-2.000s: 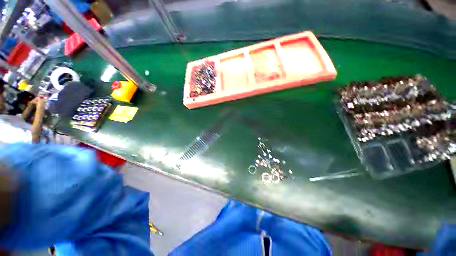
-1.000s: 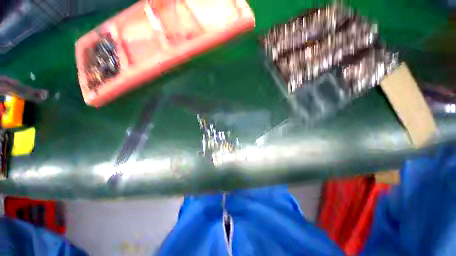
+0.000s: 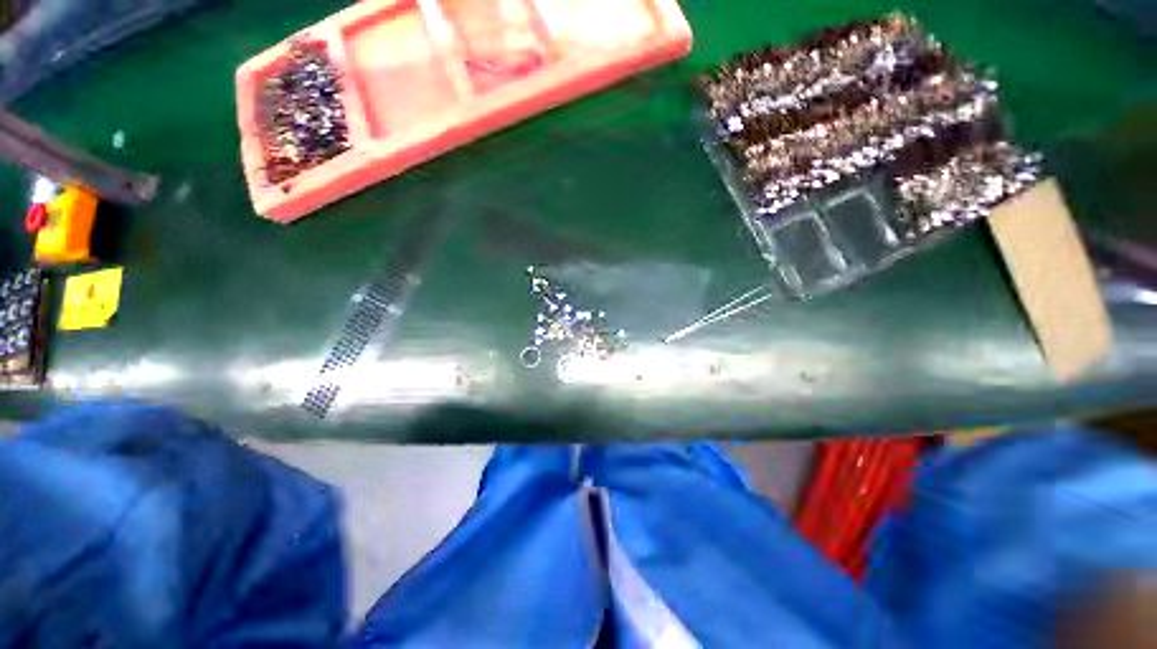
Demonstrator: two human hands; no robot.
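Observation:
A loose cluster of flex circuits (image 3: 577, 327) with ring ends lies on the green mat in front of me. Tweezers (image 3: 717, 314) lie on the mat to its right, tips toward the cluster. A clear strip with rows of tiny dark pads (image 3: 355, 332) lies flat to its left. A blister tray (image 3: 831, 241) at the right is heaped with flex circuits, with two empty front pockets. My right hand (image 3: 1119, 616) is a blurred patch cut off at the bottom right corner; its fingers cannot be made out. My left hand is out of view; only the blue left sleeve shows.
A pink compartment tray (image 3: 476, 121) with a dark pile in its left bay stands behind. Tan cardboard (image 3: 1051, 279) lies beside the blister tray. A yellow note (image 3: 91, 298), an orange-yellow item (image 3: 67, 226) and a metal bar (image 3: 76, 159) are at left. A red crate (image 3: 863, 494) is below the bench.
The view has swung right and levelled, so the trays and parts appear further left than in the oldest frame. Both sleeves now show low at the sides. The parts and tweezers look unmoved on the mat.

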